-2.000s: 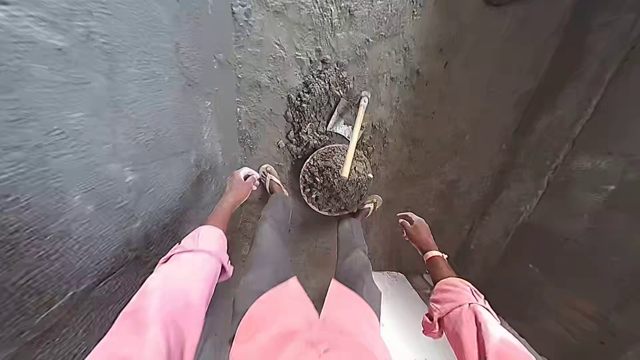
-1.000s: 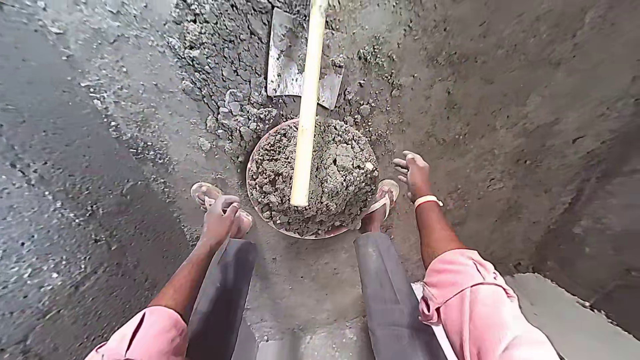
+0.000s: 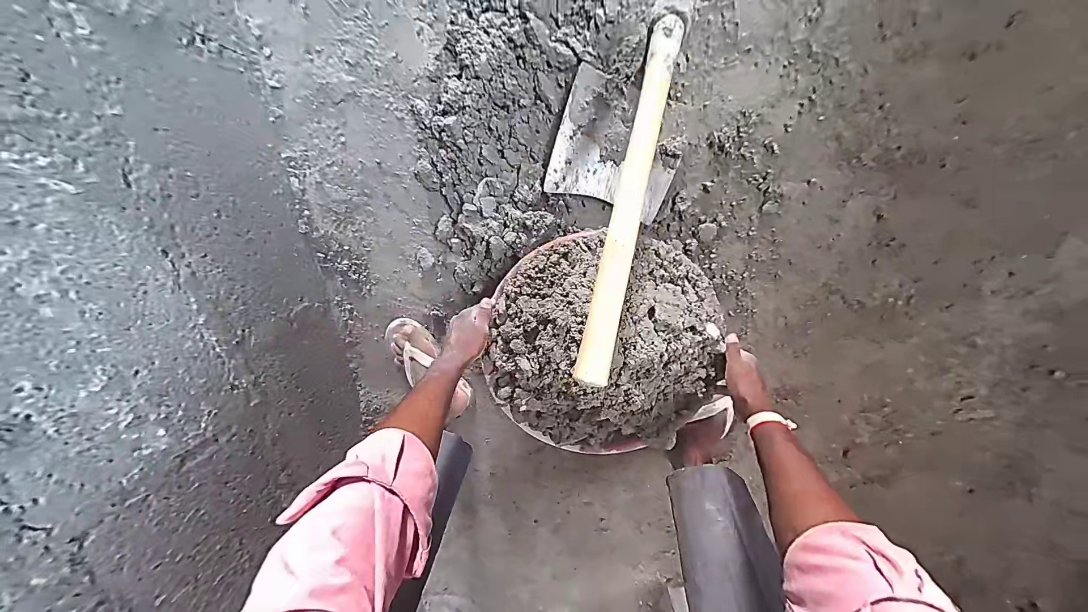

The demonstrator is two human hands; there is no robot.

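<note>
A round pan heaped with grey mortar sits on the ground between my feet. My left hand grips its left rim, thumb up on the edge. On the right rim, somewhat lower, is my right hand, its thumb at the edge and its other fingers mostly hidden. A hoe's wooden handle lies across the heap, its free end near the middle of the mortar. The hoe's metal blade rests beyond the pan on loose mortar.
Loose mortar is spread on the ground past the pan, around the hoe blade. My sandalled left foot is left of the pan and my right foot touches or nearly touches its lower right side. A rough grey surface runs along the left.
Both hands have come in from beside the pan to its rim and taken hold of it. The view has moved closer since the oldest frame.
</note>
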